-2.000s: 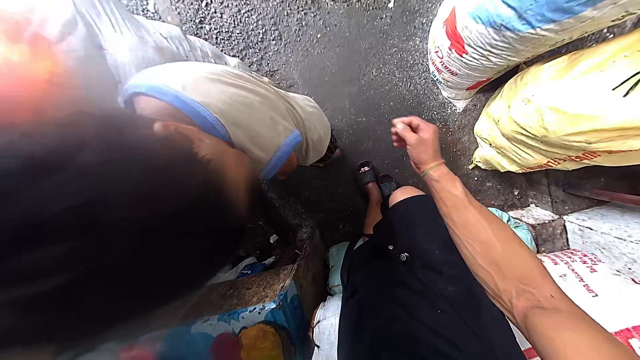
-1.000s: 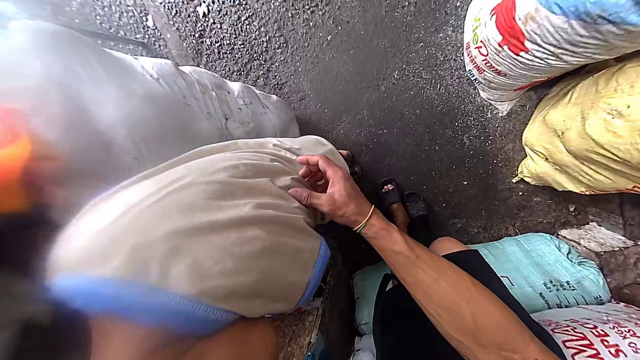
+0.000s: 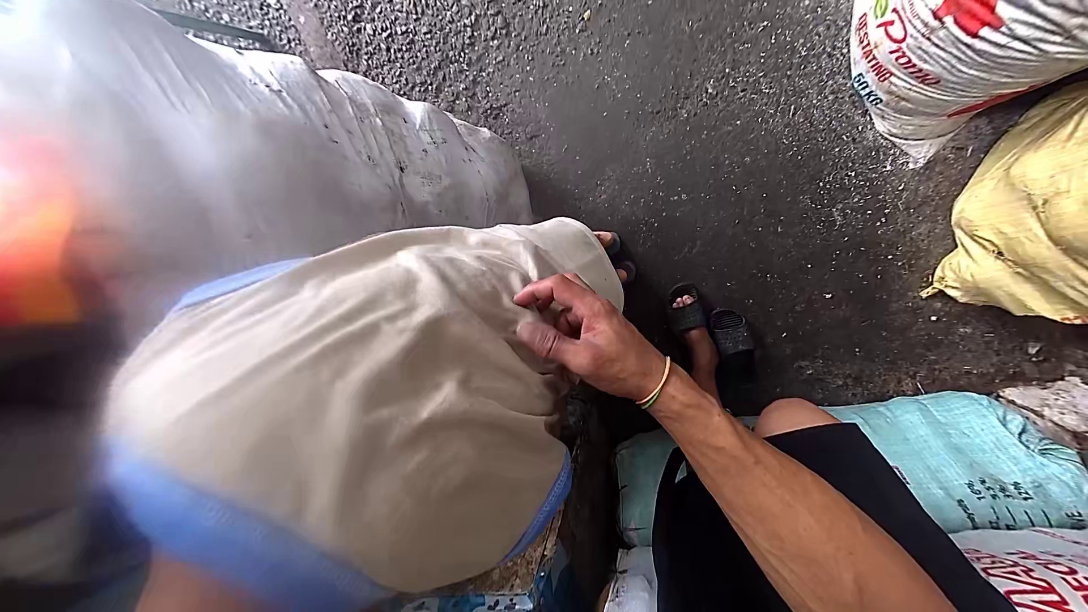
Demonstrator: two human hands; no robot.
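My right hand reaches in from the lower right with its fingers loosely curled and thumb apart from the index finger. Nothing shows in its grasp. It is over the beige shirt with blue trim of a person bent over beside me; whether it touches the cloth I cannot tell. A thin yellow and green band circles my wrist. My left hand is out of view.
A large white sack lies behind the person. White printed and yellow woven sacks stand at the right. Below are a teal sack and black sandals on wet asphalt.
My right hand, earlier over bare ground, is now over the person's shirt. The person's dark-haired head, large in the oldest frame, has moved down and left, largely out of view. The view has shifted.
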